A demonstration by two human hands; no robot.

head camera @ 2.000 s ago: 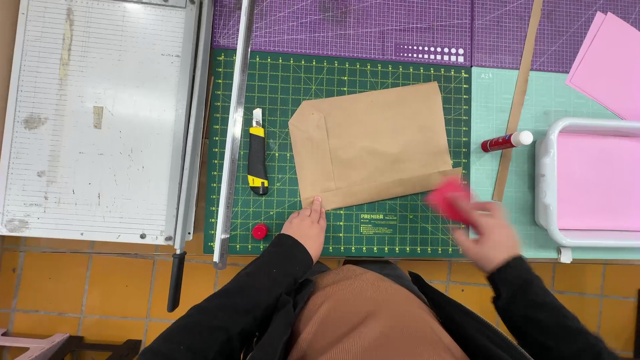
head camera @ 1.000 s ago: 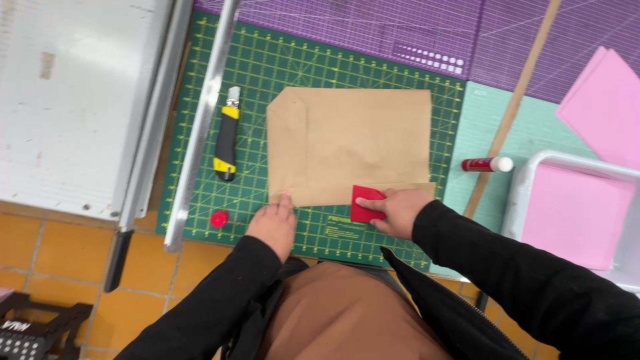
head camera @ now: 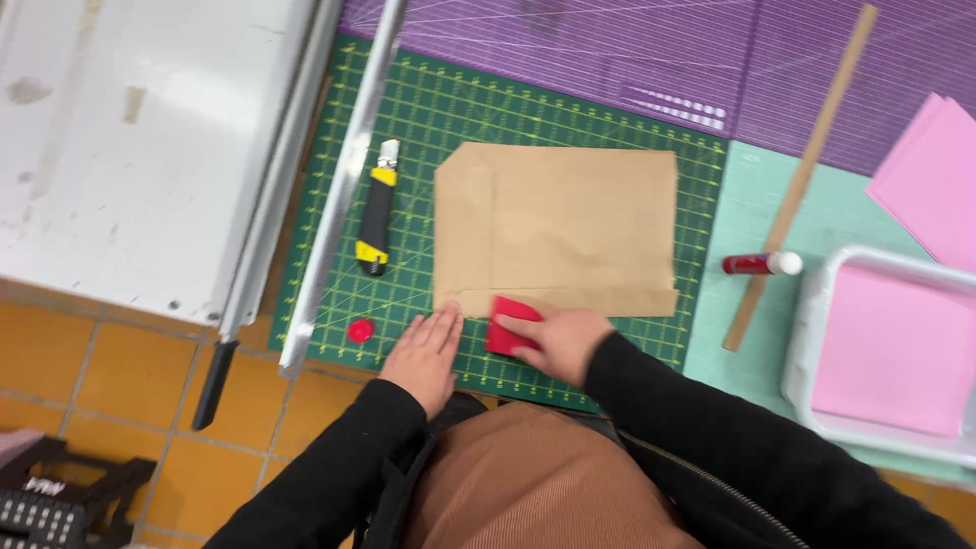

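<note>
A brown kraft paper envelope (head camera: pixel 579 221) lies on the green cutting mat (head camera: pixel 412 290), with a folded strip along its near edge. My left hand (head camera: pixel 425 354) rests flat with its fingertips on the envelope's near left corner and holds nothing. My right hand (head camera: pixel 560 343) grips a flat red tool (head camera: pixel 512 328), perhaps a scraper, against the near edge, just right of my left hand. Left of the envelope lies a yellow and black snap-off utility knife (head camera: pixel 376 210). A round red cap (head camera: pixel 361 330) is near my left hand.
A metal straightedge (head camera: pixel 335 198) crosses the mat's left side, beside a guillotine paper cutter (head camera: pixel 145 152). On the right are a glue stick (head camera: pixel 762 264), a brown strip (head camera: pixel 801 179), pink sheets (head camera: pixel 934 179) and a white tray (head camera: pixel 801 358) holding pink paper. Purple mats (head camera: pixel 564 46) lie beyond.
My right hand has come in from the right with the red tool, reached the envelope's near edge, then moved left along it toward my left hand. My left hand stays at the near left corner.
</note>
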